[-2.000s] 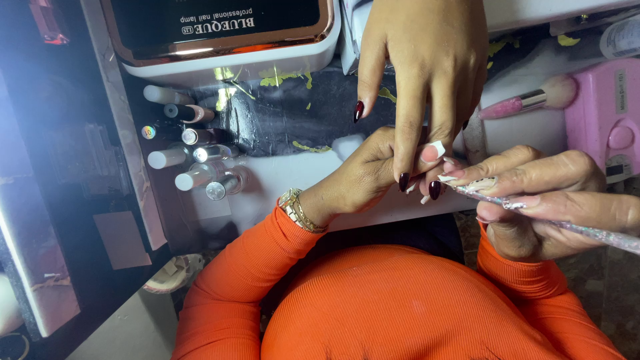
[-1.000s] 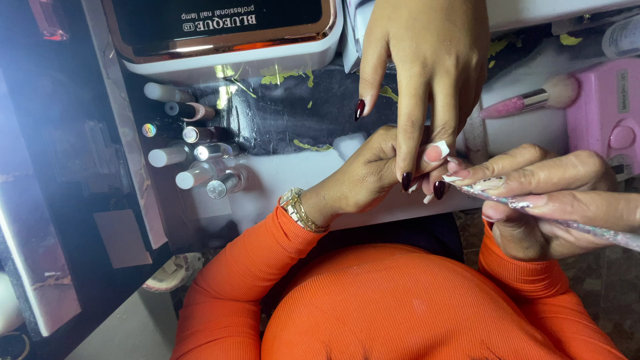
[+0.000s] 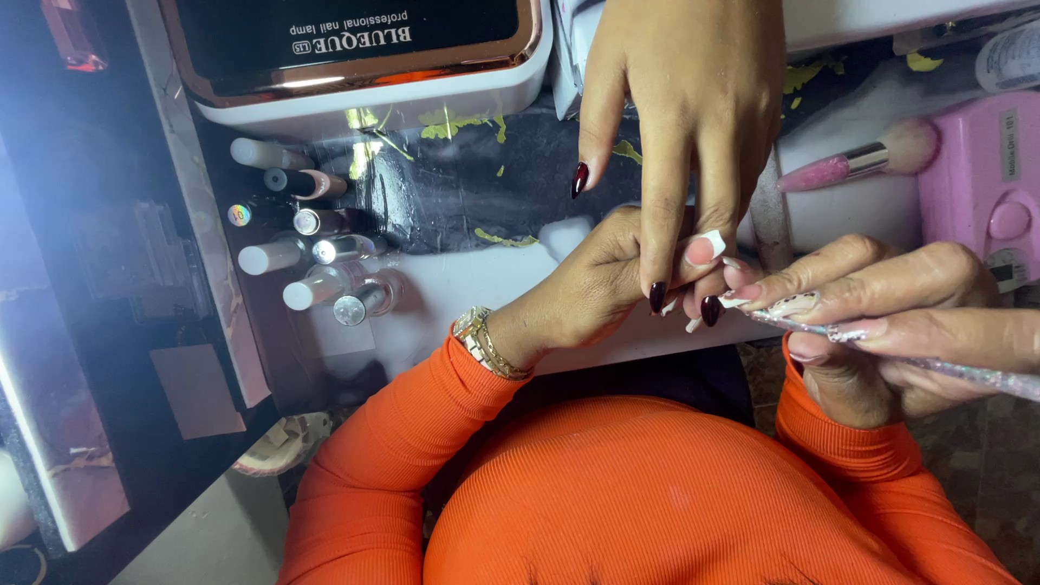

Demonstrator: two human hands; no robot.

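Reaching in from the top is another person's hand point(image 3: 699, 106), with glossy dark red pointed nails. My left hand point(image 3: 605, 284) grips its fingers from the left, my thumb with a white-tipped nail lying over them. My right hand point(image 3: 894, 317) holds a thin brush with a glittery, clear handle point(image 3: 942, 372), its front end close to the dark nail of one of those fingers. The brush's bristles are too small to make out. My own nails are long, some white-tipped and patterned. A watch and bracelet point(image 3: 487, 345) circle my left wrist.
A nail lamp point(image 3: 366, 101) stands at the top left, above several nail polish bottles point(image 3: 313, 288). On the right lie a fluffy brush with a pink handle point(image 3: 821, 171) and a pink nail drill unit point(image 3: 975, 162). A dark shelf edge point(image 3: 195, 203) runs down the left.
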